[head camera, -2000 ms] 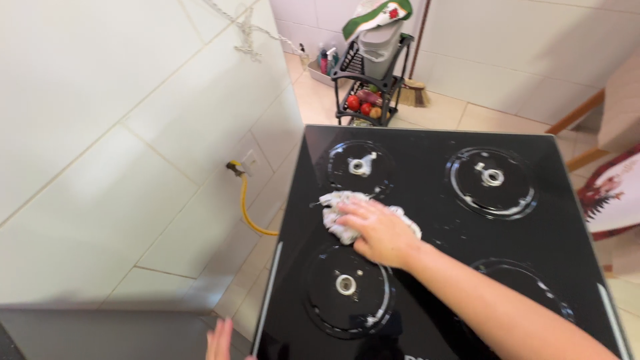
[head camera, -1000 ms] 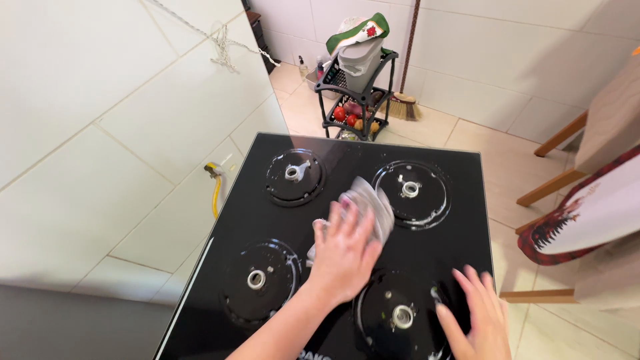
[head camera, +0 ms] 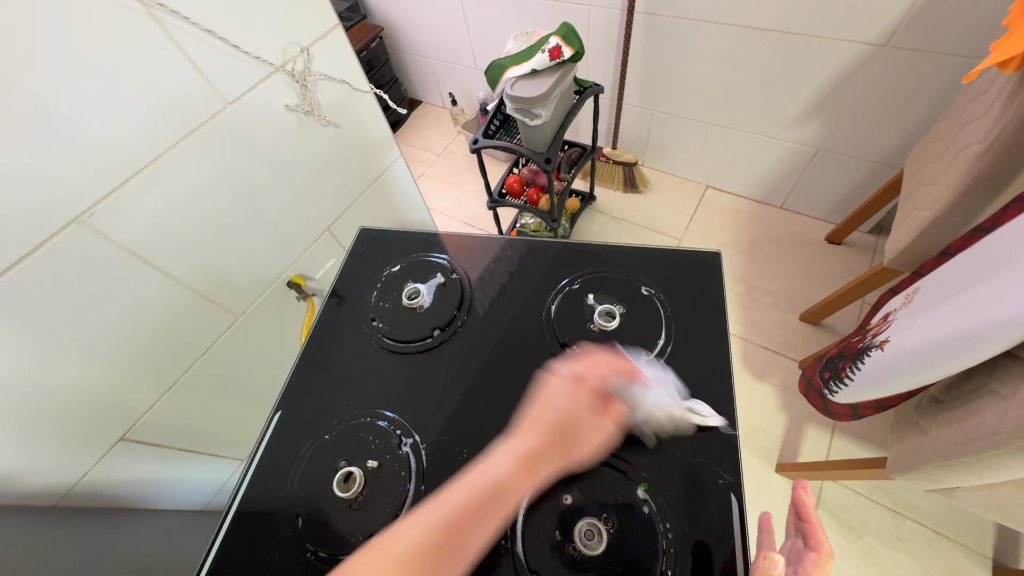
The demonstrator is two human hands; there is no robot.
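Observation:
My left hand, blurred, grips a crumpled white cloth on the black glass cooktop. The cloth lies at the right side, just below the far right burner recess. Near the cooktop's lower right edge, my right hand is held open with nothing in it. Wet streaks and droplets show around the far left burner recess, the near left one and the near right one; none has a grate. My left forearm hides part of the glass between the near recesses.
A tiled wall stands along the left, with a yellow hose beside the cooktop. Behind are a black rack of vegetables, a grey bin and a broom. Wooden legs and draped cloth are at the right.
Two seconds ago my right hand held the cloth at the left burners; now my left hand has it at the right side. My right hand has moved off to the lower right. The view has shifted.

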